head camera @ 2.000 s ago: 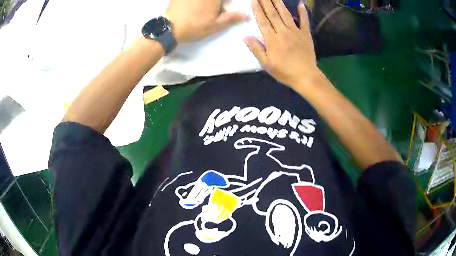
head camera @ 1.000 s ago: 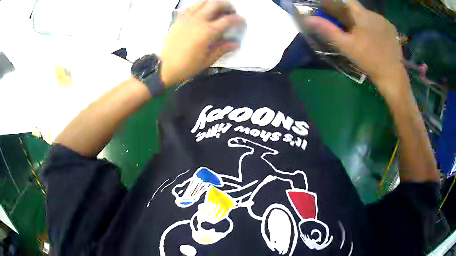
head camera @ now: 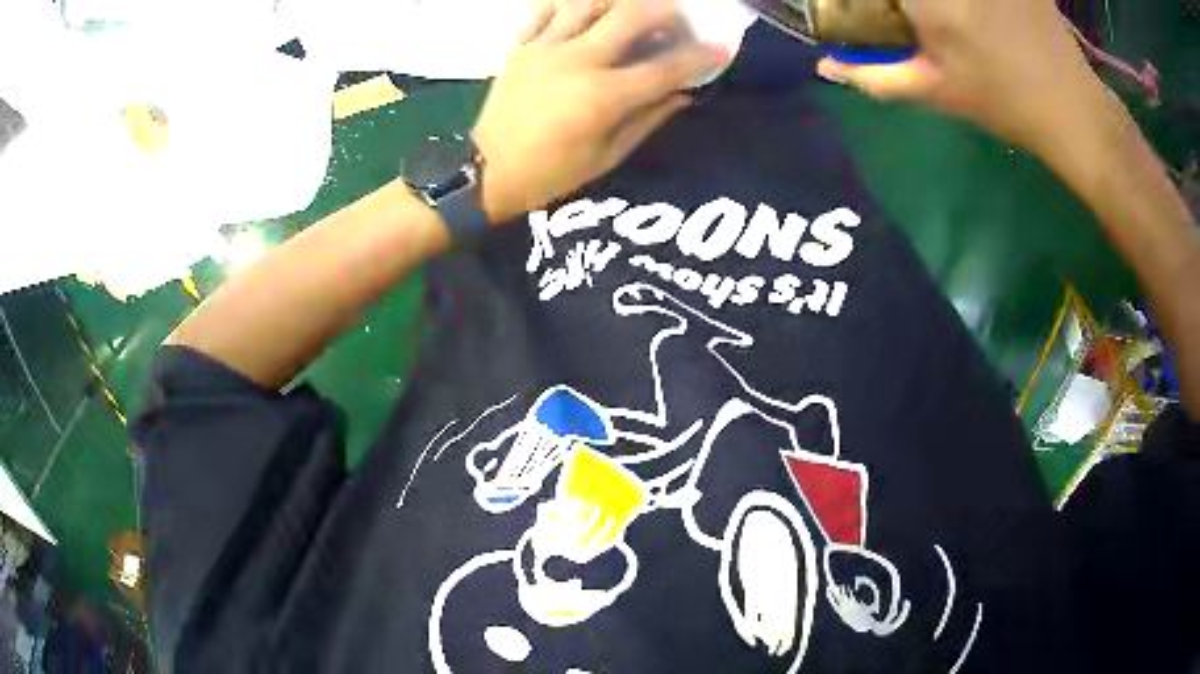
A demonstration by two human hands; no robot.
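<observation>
A white garment piece (head camera: 717,24) lies at the top edge, mostly covered by my left hand and cut off by the frame. My left hand (head camera: 592,99), with a dark watch at the wrist, rests on it with fingers bent; whether it pinches the cloth is hidden. My right hand (head camera: 980,59) holds the steam iron (head camera: 858,24) by its brown and blue handle, just right of the cloth. The iron's upper part is cut off by the top edge. Dark pad cover (head camera: 776,59) shows between cloth and iron.
Loose white cloth (head camera: 171,132) spreads over the left side, with a tan strip (head camera: 369,96) at its edge. Green floor (head camera: 921,198) shows on both sides of my black T-shirt. A yellow-framed rack with papers (head camera: 1086,395) stands at right. A reddish line runs near the upper right.
My right hand has left the cloth and taken hold of the iron. My left hand has moved slightly right and down. The view has shifted, so less of the worked cloth shows.
</observation>
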